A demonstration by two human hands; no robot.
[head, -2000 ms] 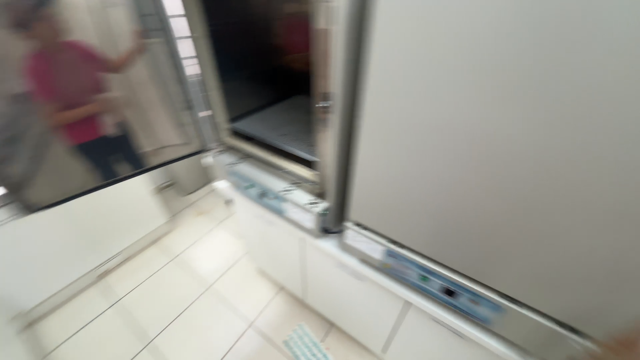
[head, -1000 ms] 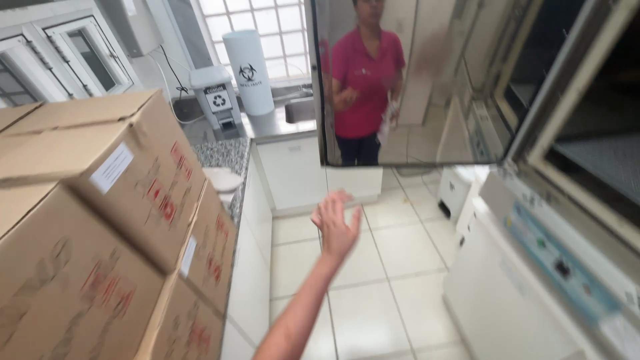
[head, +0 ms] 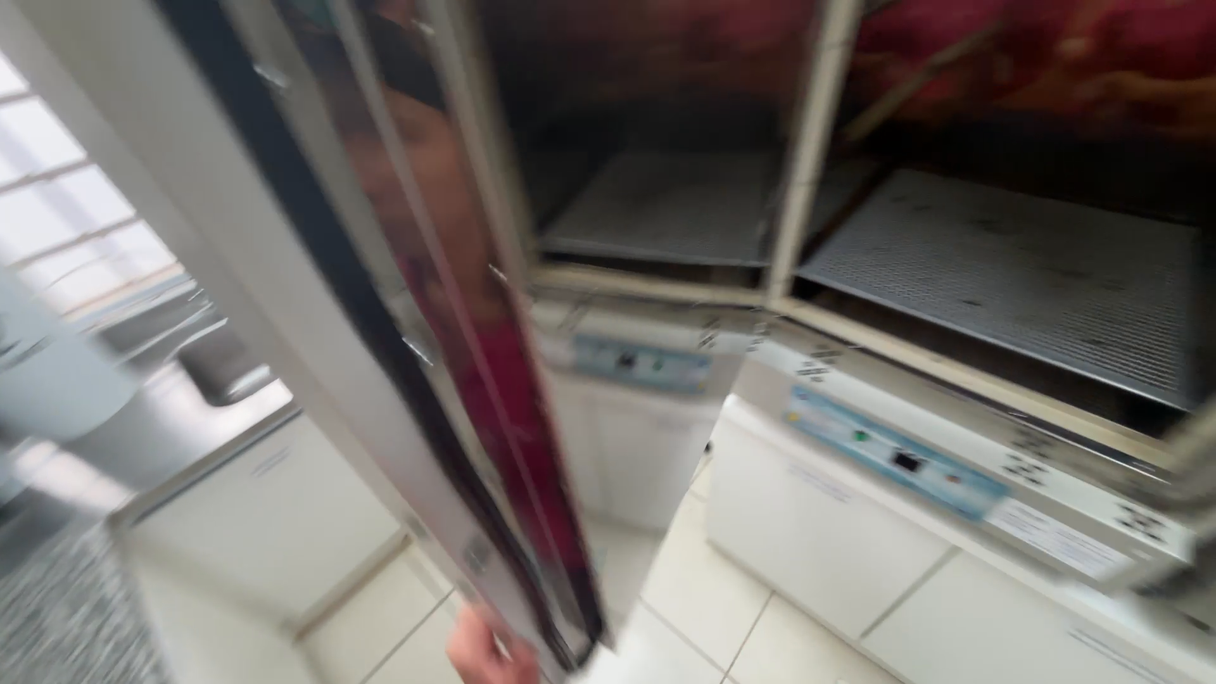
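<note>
My left hand is at the bottom of the view, its fingers closed on the lower outer edge of an open metal cabinet door. The door is seen nearly edge-on, with a dark gasket along its edge and a shiny inner face that reflects the cabinet and a person in a pink top. To the right stands the open chamber of the cabinet, dark inside, with a perforated metal shelf at its base. Below it runs a blue control panel with small buttons. My right hand is out of view. The picture is blurred.
At the left are a granite counter, a steel sink and a pale blue container near a barred window. White lower cabinets stand under the chamber, above a tiled floor.
My left hand, reaching with nothing in it one second ago, has taken hold of the door edge. The door now shows nearly edge-on. The view has swung right and closer to the cabinet.
</note>
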